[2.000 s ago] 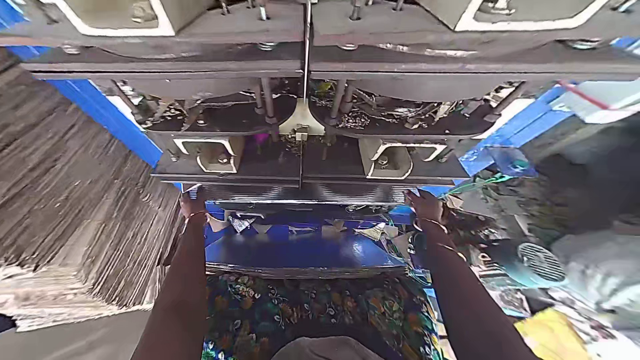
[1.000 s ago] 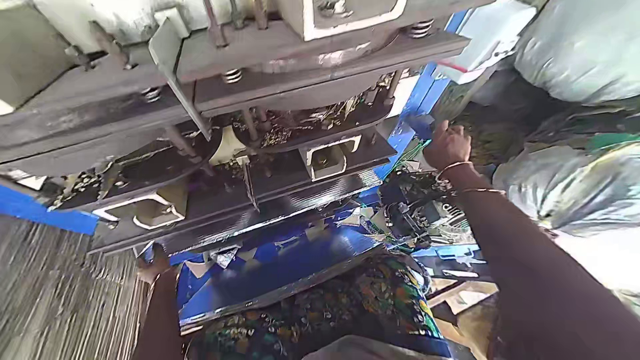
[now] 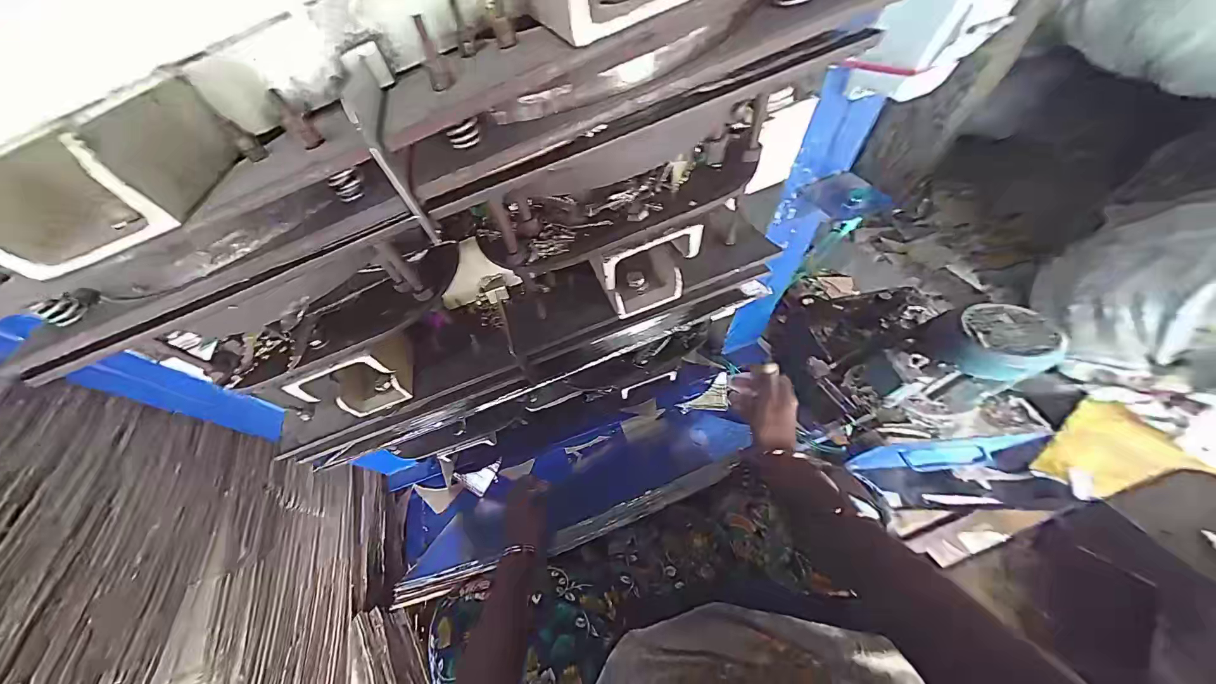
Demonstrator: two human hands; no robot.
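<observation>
My left hand [image 3: 525,502], blurred, is over the blue metal tray [image 3: 608,475] at the front of a press-like machine [image 3: 560,294]; whether it holds anything cannot be told. My right hand [image 3: 768,404] is at the tray's right end, beside a light scrap piece [image 3: 708,394], its fingers blurred, so contact is unclear. Pale cut scraps [image 3: 438,498] lie along the back of the tray. Above them runs the machine's dark lower plate [image 3: 560,356], with metal brackets [image 3: 646,280], bolts and a pale central fitting [image 3: 478,275].
A tall stack of thin sheets [image 3: 180,541] stands at the left. Blue frame posts [image 3: 798,209] flank the machine. On the right are a round teal container [image 3: 1012,342], a blue tray [image 3: 950,454], a yellow piece [image 3: 1121,446], grey bags [image 3: 1140,285] and scattered scraps.
My left hand has moved from the machine's left edge to over the blue tray. My right hand has come back from beside the right blue post to the tray's right end. The view has shifted.
</observation>
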